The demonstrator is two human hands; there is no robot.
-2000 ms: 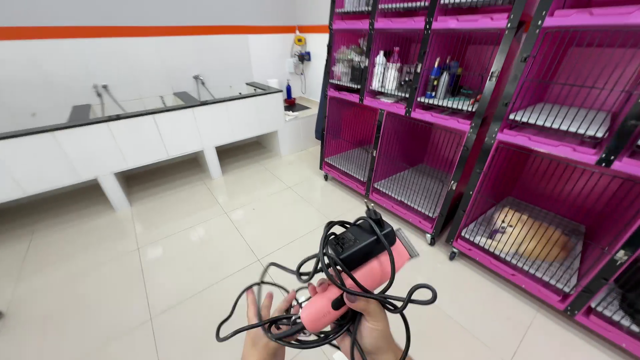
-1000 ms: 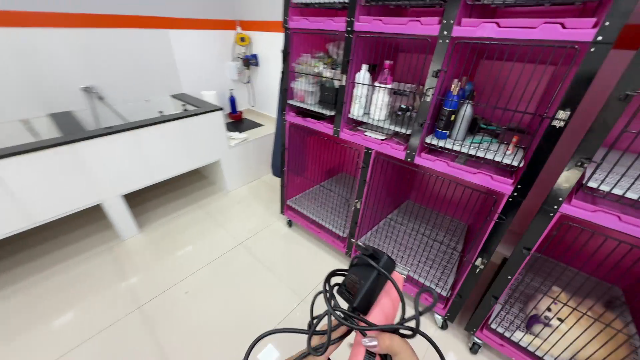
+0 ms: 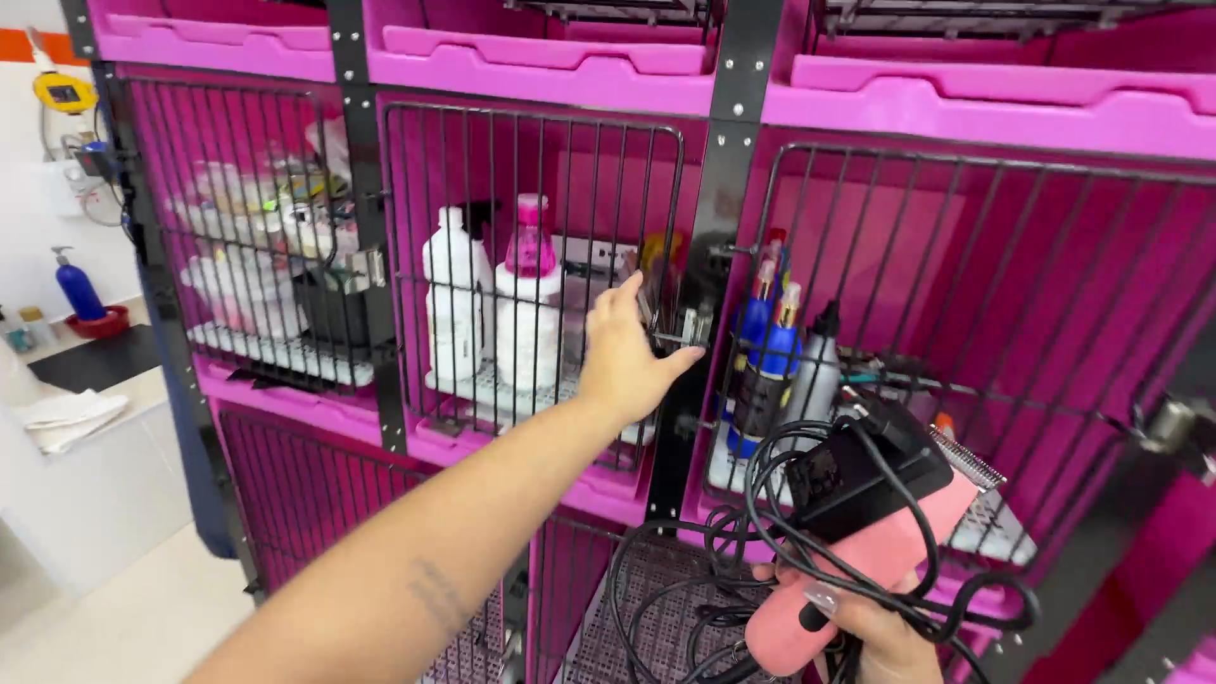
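My right hand (image 3: 869, 622) grips a pink pet hair clipper (image 3: 855, 579) with a metal comb blade, together with its black power adapter (image 3: 860, 465) and loops of black cord. My left hand (image 3: 622, 356) reaches out, fingers spread, holding nothing, near the barred door (image 3: 532, 119) of the middle cage and left of its metal latch (image 3: 696, 326). Behind those bars stand white bottles (image 3: 454, 294) and a pink-topped bottle (image 3: 530, 237). Whether the fingertips touch the bars I cannot tell.
The right cage holds blue spray bottles (image 3: 771, 351) and a grey bottle (image 3: 817, 370). Plastic tubs (image 3: 242, 290) fill the left cage. A black upright post (image 3: 727, 190) separates the doors. At far left, a blue pump bottle (image 3: 80, 287) and a white cloth (image 3: 71, 415) lie by a counter.
The view has moved much closer to the pink cages. My left hand, near the clipper two seconds ago, now extends toward the middle cage door. The clipper remains in my right hand.
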